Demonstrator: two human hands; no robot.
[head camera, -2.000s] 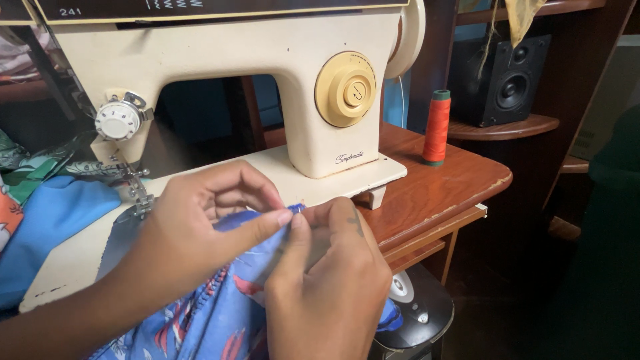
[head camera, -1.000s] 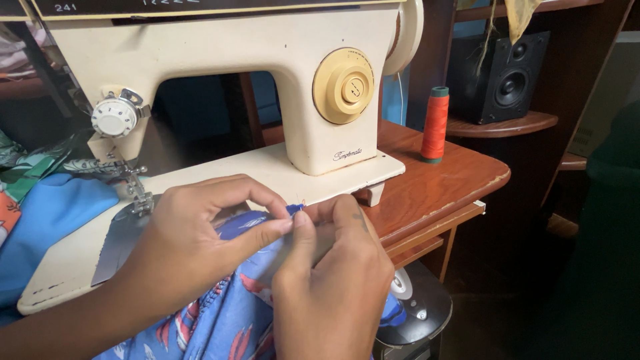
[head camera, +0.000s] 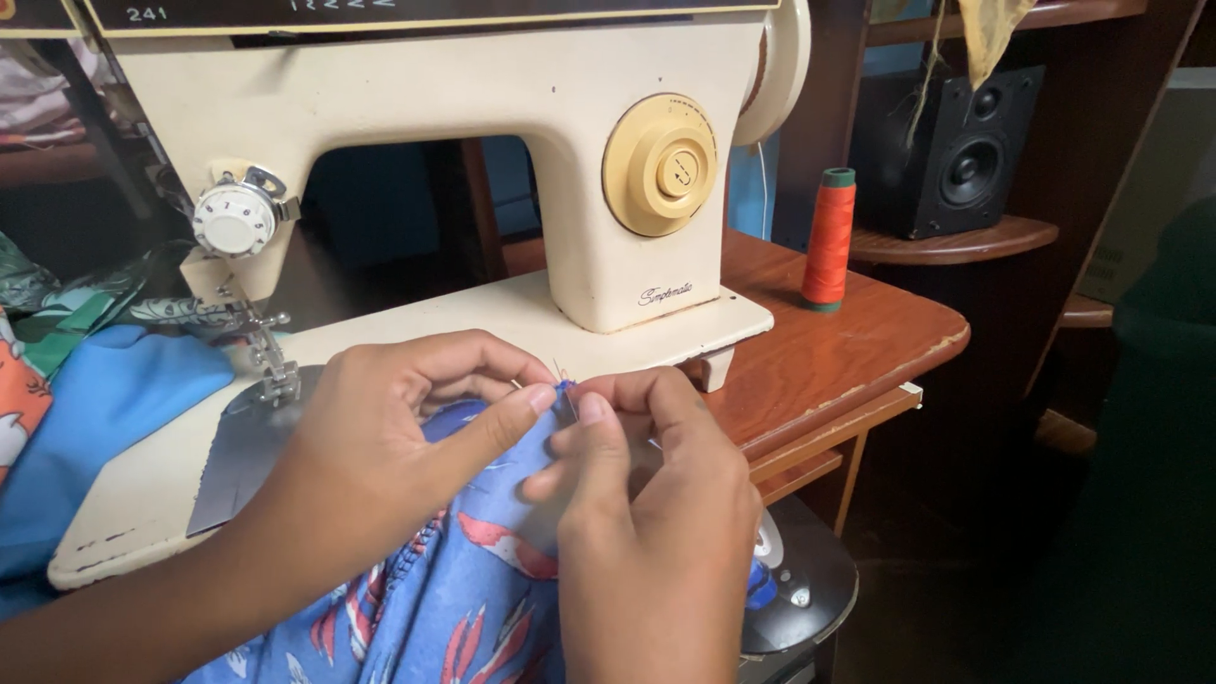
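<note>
Blue printed fabric (head camera: 475, 570) with red and white shapes hangs below my hands, in front of a cream sewing machine (head camera: 418, 85). My left hand (head camera: 408, 437) pinches the fabric's dark blue edge between thumb and index finger. Close beside it, my right hand (head camera: 646, 465) pinches the same edge, fingertips nearly touching those of the left. Thin loose thread ends (head camera: 562, 370) stick up between the fingertips. The presser foot (head camera: 277, 375) stands to the left of my hands, with none of this held fabric visibly under it.
A cone of orange thread (head camera: 829, 242) stands on the wooden table (head camera: 883, 323) right of the machine. Other blue and patterned cloth (head camera: 123, 399) lies at the left. A black speaker (head camera: 950, 152) sits on a shelf behind. A black, glossy object (head camera: 807, 579) is below the table edge.
Both hands keep hold of the fabric edge and stay close together. The fingers have shifted slightly, and thread ends now show more clearly between the fingertips.
</note>
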